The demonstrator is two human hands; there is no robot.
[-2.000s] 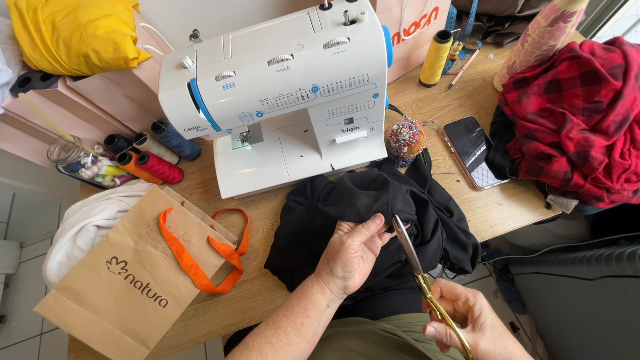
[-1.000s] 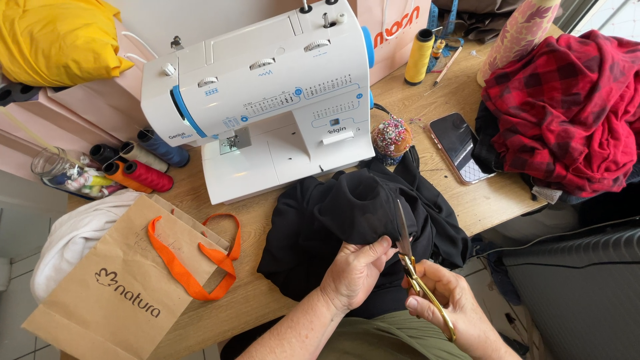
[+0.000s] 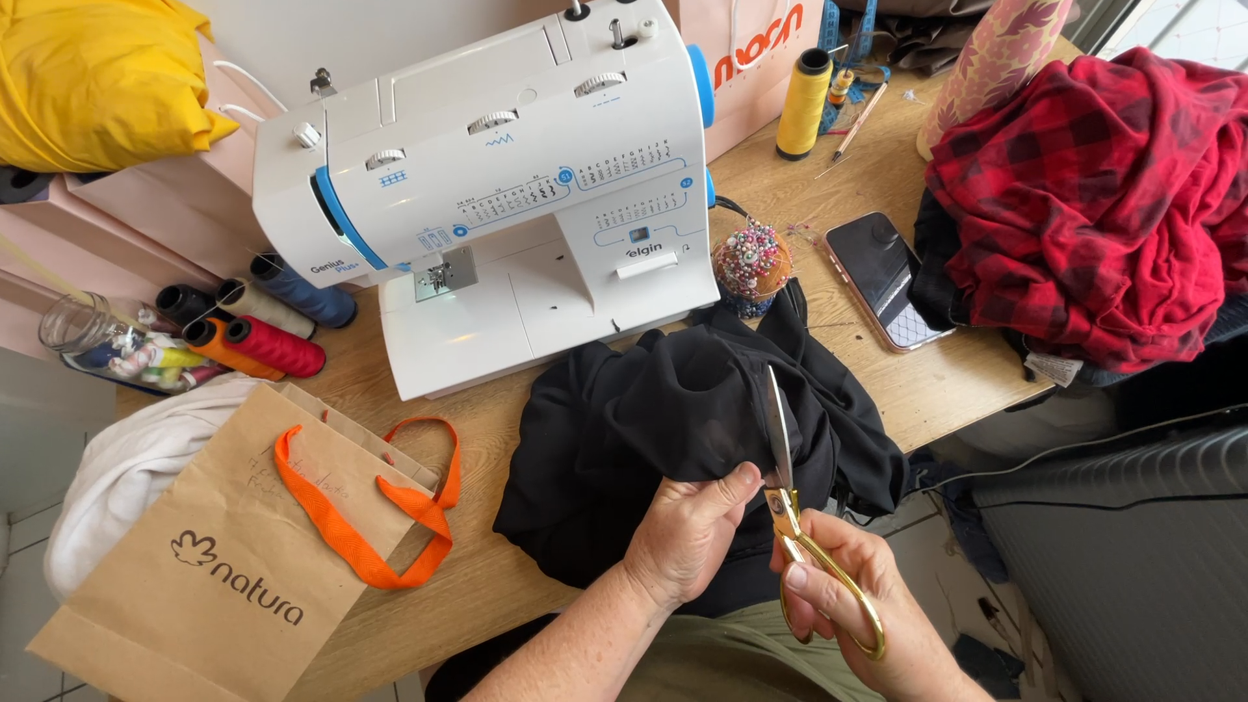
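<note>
Black fabric (image 3: 624,419) lies bunched at the table's front edge, partly hanging over it. My left hand (image 3: 692,531) pinches the fabric between thumb and fingers, right beside the scissors. In my right hand (image 3: 843,585) are gold-handled scissors (image 3: 783,502), their blades pointing up and away against the fabric; the lower blade is mostly hidden by cloth. Behind the fabric stands a white Elgin sewing machine (image 3: 643,331), its needle area off to the left. A pincushion full of pins (image 3: 751,258) sits by the machine's right end.
At left are a brown paper bag (image 3: 214,556) with orange handles, white cloth (image 3: 127,468), thread spools (image 3: 278,346) and a glass jar (image 3: 76,327). To the right lie a phone (image 3: 882,278) and red-black plaid fabric (image 3: 1092,214). A yellow thread spool (image 3: 804,107) stands behind.
The scissor blades, spread two seconds ago, look closer together, and my right hand has moved up nearer my left hand. My left hand still pinches the black fabric.
</note>
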